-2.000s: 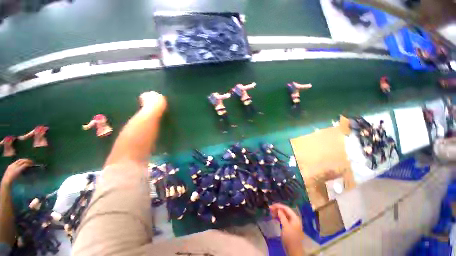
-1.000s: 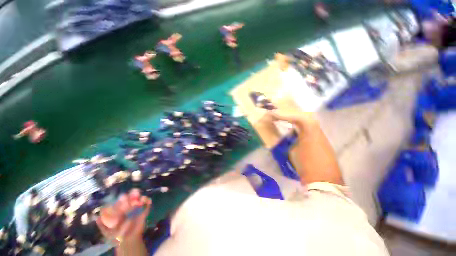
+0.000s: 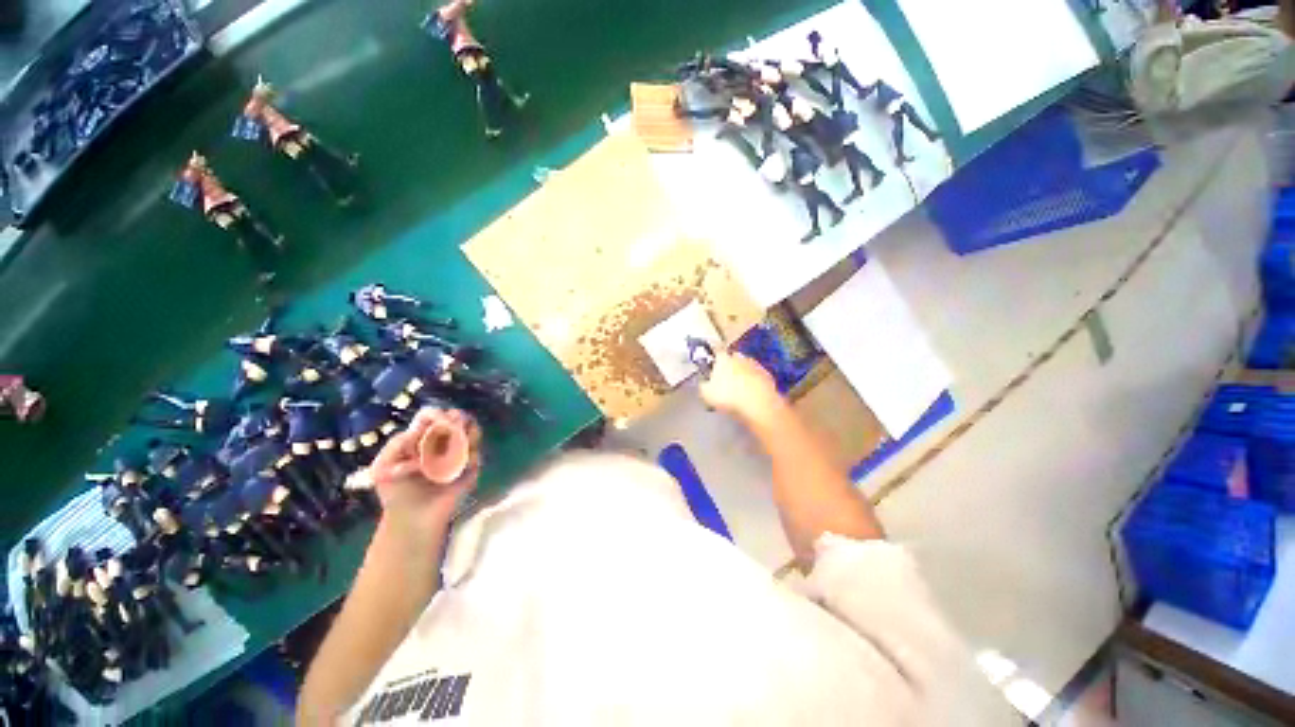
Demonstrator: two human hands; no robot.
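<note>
My left hand [image 3: 421,472] holds a flesh-pink, cup-like part [image 3: 443,452] with its round opening facing up. A pale, thin end sticks out at the hand's left side. My right hand [image 3: 741,384] grips a small dark piece [image 3: 699,355] at the small white pad [image 3: 668,350]. Fingers hide part of the piece; contact with the pad cannot be told. The pad lies on the tan, brown-speckled cardboard sheet [image 3: 568,256]. A heap of navy-black leg sections [image 3: 306,440] lies on the bench beyond and left of my left hand.
Joined figures [image 3: 476,68] lie spaced on the green belt [image 3: 376,178]. A black parts tray [image 3: 100,100] is top left. A white sheet [image 3: 774,242] bears more dark leg sections. Blue crates [image 3: 1207,533] stand right; a blue basket [image 3: 1044,185] sits beyond the bench edge. A person's sleeve [image 3: 1207,71] shows top right.
The view has swung right. My left hand has come back from over the belt and now holds the pink part near my body. My right hand has moved to the pad.
</note>
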